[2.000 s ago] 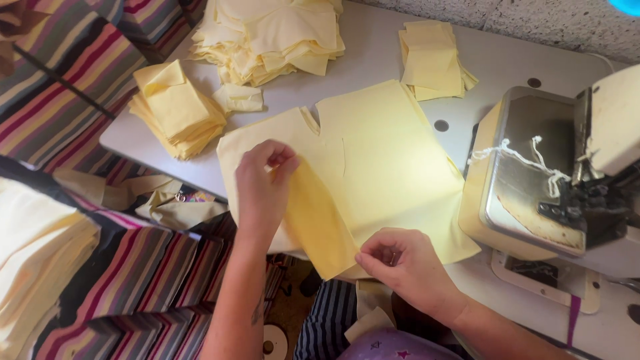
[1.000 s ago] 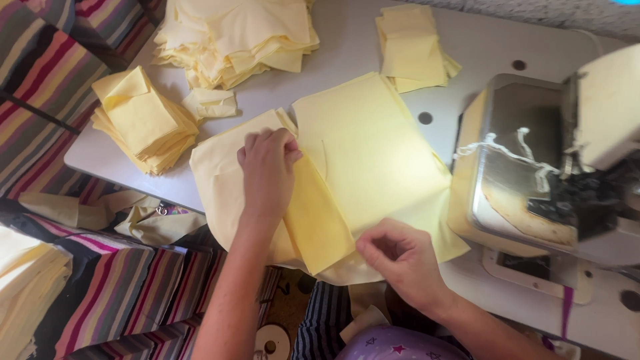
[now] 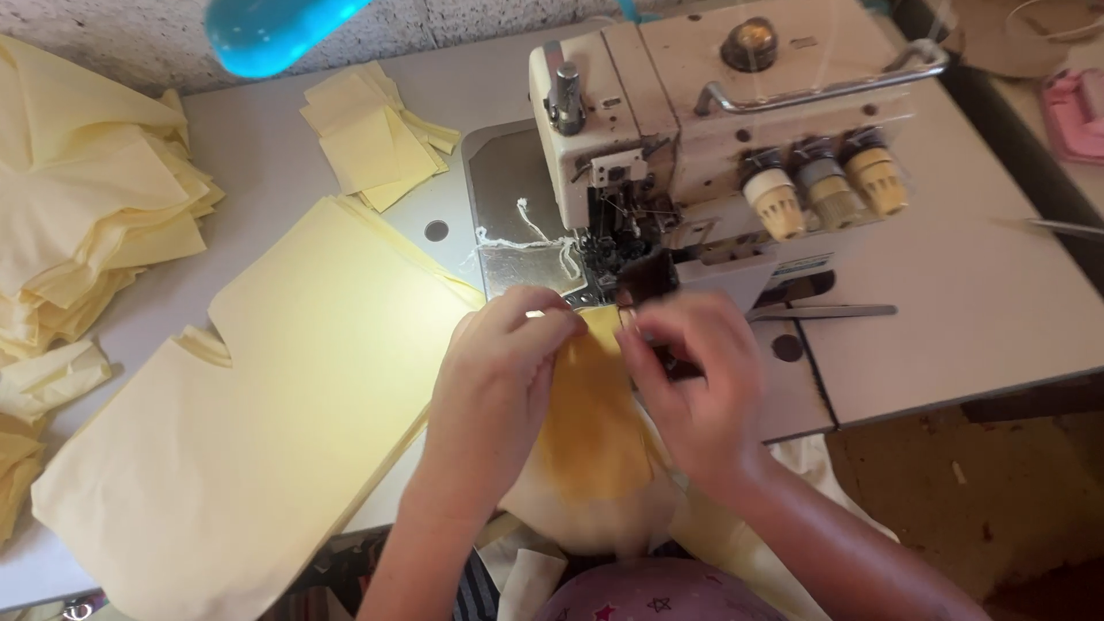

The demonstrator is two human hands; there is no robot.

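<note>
Just in front of the presser foot of an industrial overlock sewing machine [image 3: 638,112], a yellow fabric piece [image 3: 595,414] hangs over the table edge. My left hand [image 3: 509,371] pinches its upper left corner between thumb and fingers. At the upper right corner is my right hand [image 3: 699,379], blurred, its thumb and fingertips close together; whether they grip the cloth cannot be told. White thread chains [image 3: 526,237] lie on the metal plate left of the needle area. A stack of large pale yellow cut pieces [image 3: 319,345] lies left of my left hand.
A small stack of yellow pieces [image 3: 371,134] lies behind the large one, and a big heap of pale fabric [image 3: 86,190] at the far left. Metal tweezers [image 3: 828,311] rest right of my right hand. A speckled wall [image 3: 466,26] stands behind the table.
The view has swung right to the machine. Both hands have moved from the large fabric stack to the front of the presser foot, and the yellow piece is there with them.
</note>
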